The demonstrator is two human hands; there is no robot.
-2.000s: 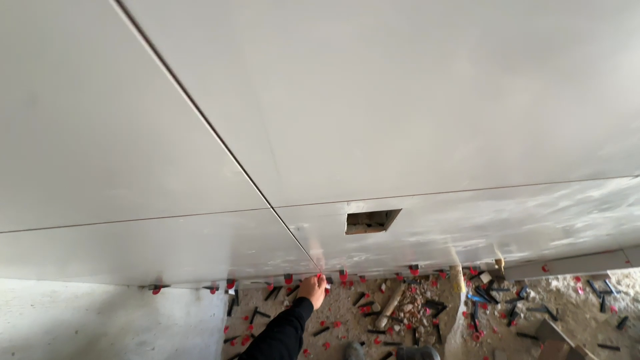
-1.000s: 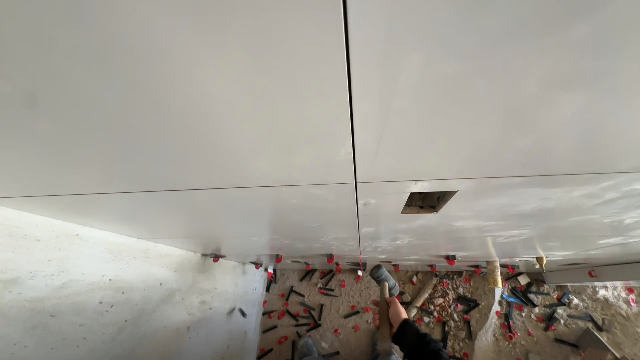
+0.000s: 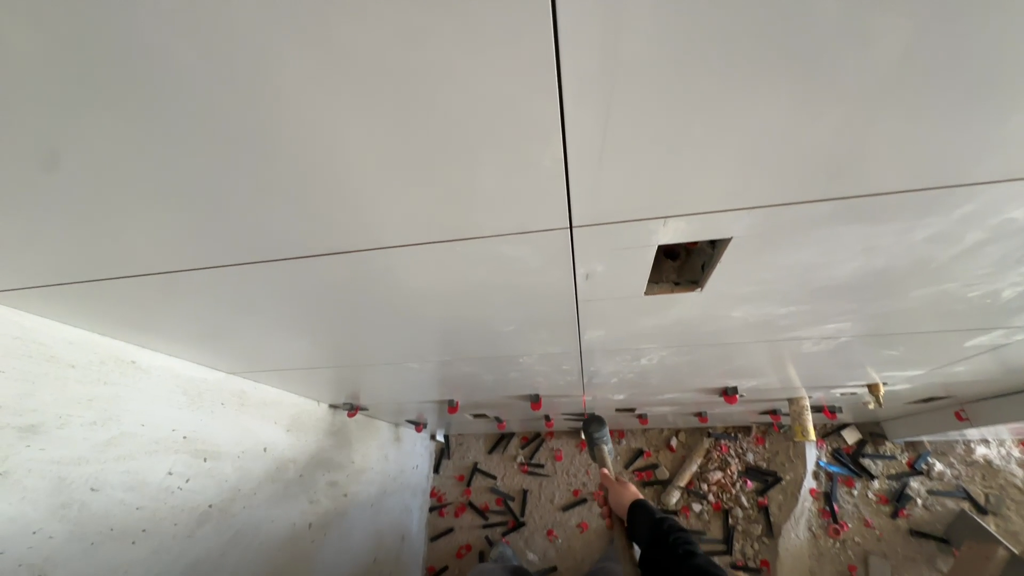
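Note:
My right hand (image 3: pixel 620 494), in a black sleeve, grips the handle of a dark-headed rubber mallet (image 3: pixel 596 430). The mallet's head is near the foot of a wall of large light-grey tiles (image 3: pixel 384 144), just below a dark vertical joint (image 3: pixel 566 168); whether it touches the wall I cannot tell. Red and black tile-levelling clips and wedges, one of them a red clip (image 3: pixel 536 402), stick out along the wall's lower part. My left hand is out of view.
A rectangular cutout (image 3: pixel 688 266) opens in the tiles right of the joint. A pale rough wall (image 3: pixel 200 456) stands at left. Black wedges (image 3: pixel 480 510), red clip pieces and rubble (image 3: pixel 720 472) litter the floor. A yellowish pipe end (image 3: pixel 801 420) is at right.
Two seconds ago a hand was at the foot of the joint, its arm reaching from the lower left, with no mallet visible. One second ago the mallet was in my right hand. The view has shifted.

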